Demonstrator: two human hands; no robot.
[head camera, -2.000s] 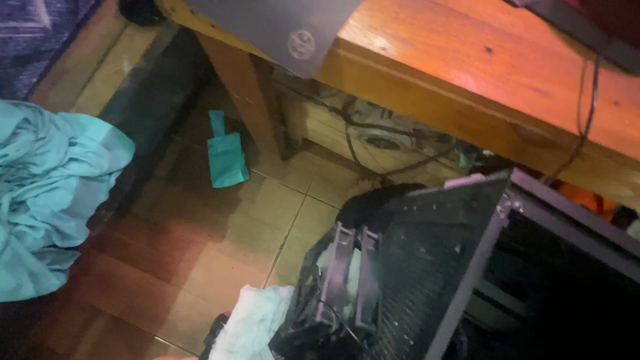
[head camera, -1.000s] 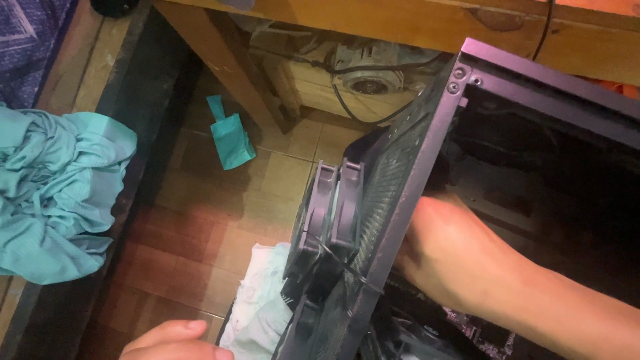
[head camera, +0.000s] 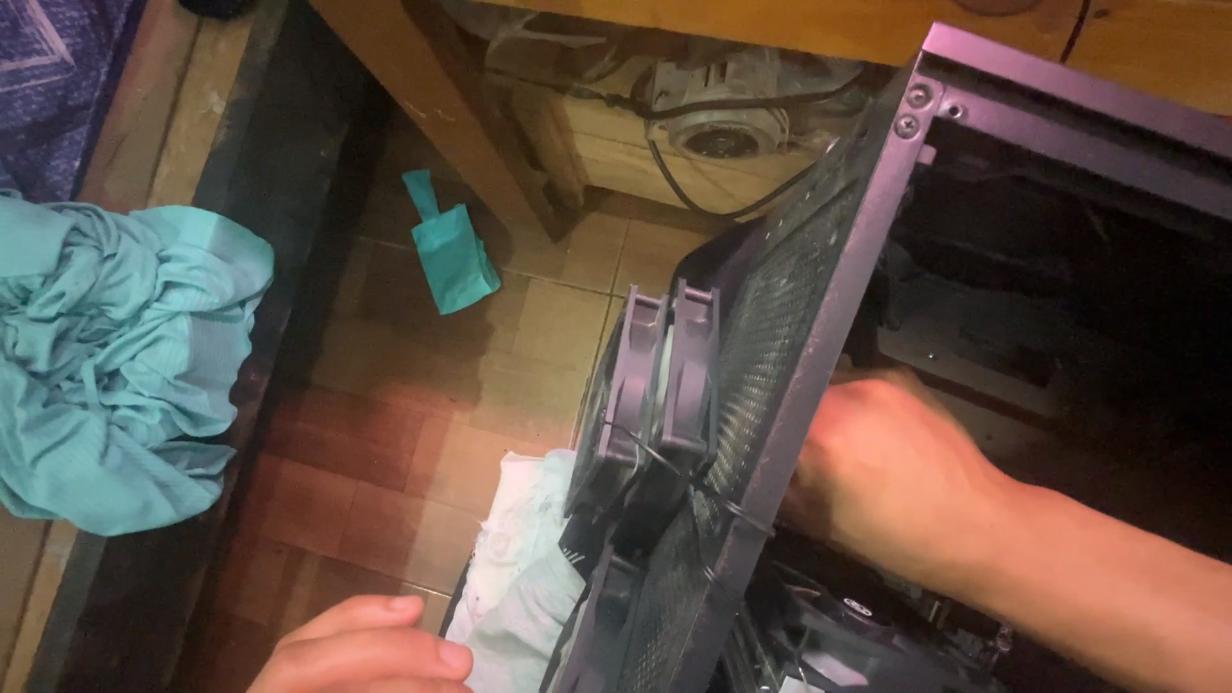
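Observation:
A black metal computer case (head camera: 852, 289) stands open-sided at the right, with a mesh panel (head camera: 770, 356) along its left side. My right hand (head camera: 876, 452) reaches inside the case, just behind the frame edge; its fingertips are hidden, so its hold cannot be told. Two dark case fans (head camera: 664, 375) sit side by side outside the mesh, with a thin cable across them. Inside, below my right hand, is a round dark fan or cooler part (head camera: 847, 611). My left hand (head camera: 371, 650) is at the bottom edge, left of the case, fingers apart and touching nothing visible.
A wooden table leg (head camera: 472, 125) and tabletop edge (head camera: 789, 29) lie at the top, with a device and black cables (head camera: 722, 135) beneath. A teal pouch (head camera: 454, 258) lies on the tiled floor. Teal cloth (head camera: 125, 366) hangs at left; a whitish cloth (head camera: 520, 577) lies beside the fans.
Both hands have come into clear view since two seconds ago, the right one inside the case. Since one second ago, the right hand has stayed inside the case.

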